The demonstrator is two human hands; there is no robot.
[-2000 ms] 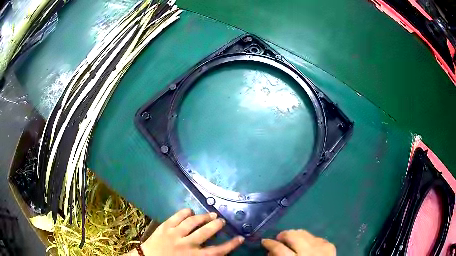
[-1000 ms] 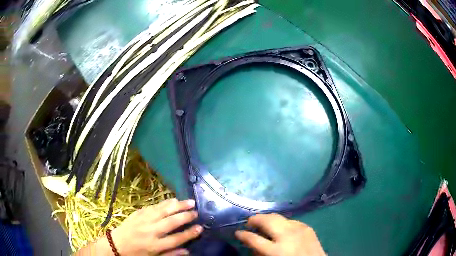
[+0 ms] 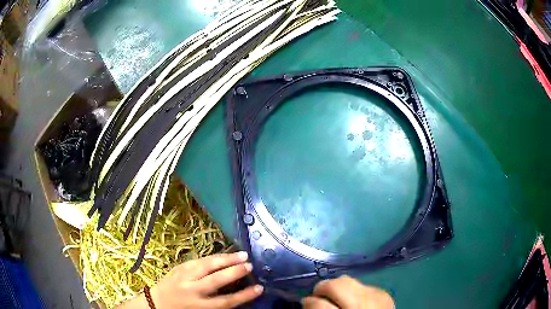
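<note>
A square black plastic frame (image 3: pixel 243 175) with a large round opening lies flat on the green mat (image 3: pixel 477 265). My left hand (image 3: pixel 208 280) rests its fingertips at the frame's near left corner. My right hand (image 3: pixel 347 294) has curled fingers at the near edge, just right of that corner, and is cut off by the picture's bottom edge. A thin dark line shows between the two hands; I cannot tell whether it is a strip in the fingers.
Black and pale yellow strips (image 3: pixel 181 96) fan across the upper left. Curly yellow liner (image 3: pixel 175 241) and dark scraps (image 3: pixel 71 158) fill a brown carton (image 3: pixel 51 181) at lower left. Black parts with pink sheet (image 3: pixel 531 277) lie at the right edge.
The frame has turned clockwise and shifted right in view, and the strips and carton also shifted right. Both hands stay at its near corner area; my right fingers are more curled.
</note>
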